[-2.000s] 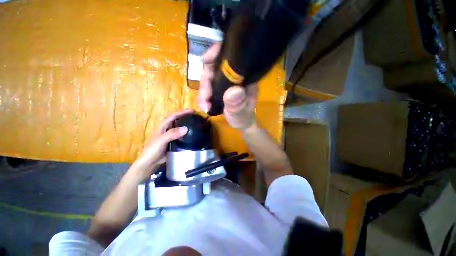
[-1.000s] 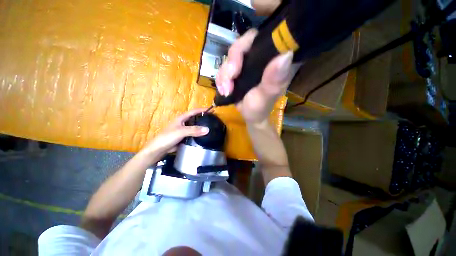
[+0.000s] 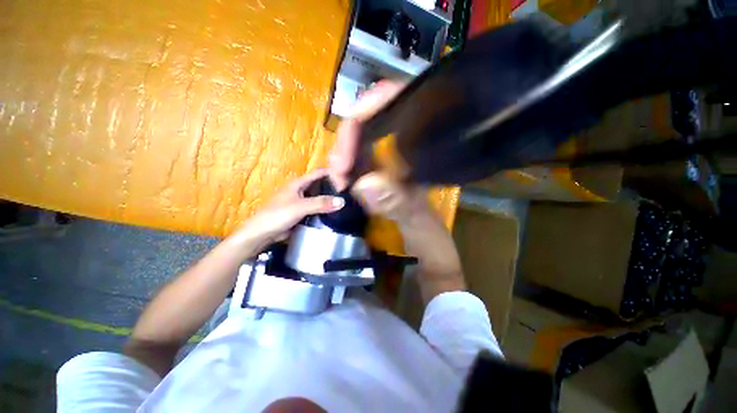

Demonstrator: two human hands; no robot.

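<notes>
The silver-grey camera unit [image 3: 327,250] is held against my shirt at the bench edge, its black dome [image 3: 346,216] pointing away from me. A black antenna rod [image 3: 349,264] sticks out to its right. My left hand [image 3: 295,206] grips the dome's left side, thumb on top. My right hand [image 3: 376,173] is closed around the front of the black electric screwdriver [image 3: 477,105], which is blurred and slants up to the right. Its tip is at the top of the dome; the bit and any screw are hidden by my fingers.
The bench [image 3: 162,113] is covered in glossy orange film. A silver metal screw feeder [image 3: 380,52] stands at its far right edge. Open brown cartons [image 3: 578,250] are on the right, some with dark contents. Grey floor [image 3: 97,274] with a yellow line shows at left.
The screwdriver has come down onto the dome and tilted flatter to the right, with my right hand lower. My left hand and the unit have barely moved since one second ago.
</notes>
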